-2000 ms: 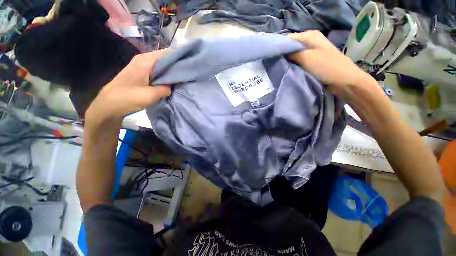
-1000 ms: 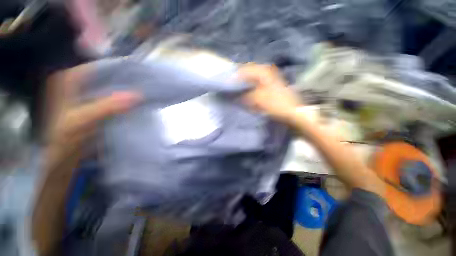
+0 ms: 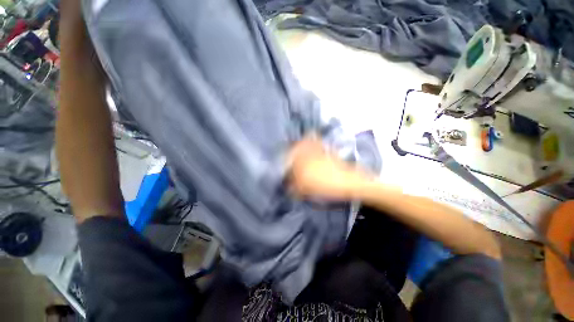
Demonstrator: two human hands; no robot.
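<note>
A large blue-grey garment [image 3: 208,119] hangs stretched from the top left edge down to my lap. My left forearm rises along its left side, and my left hand is cut off by the top edge. My right hand [image 3: 318,171] is blurred and closed on the garment's right side, near the table's front edge. The neck label does not show. The garment's lower end lies against my dark shirt.
The white sewing machine head [image 3: 472,69] stands at the right, with orange-and-blue snips [image 3: 487,138] on its bed. Dark tape [image 3: 484,188] runs to the orange disc [image 3: 560,258]. Grey garments [image 3: 390,25] are piled behind. A blue plastic item [image 3: 428,261] is below the table.
The garment was held spread by its collar between both hands; now it hangs lengthwise. My left hand has gone up out of view, and my right hand has moved down the cloth.
</note>
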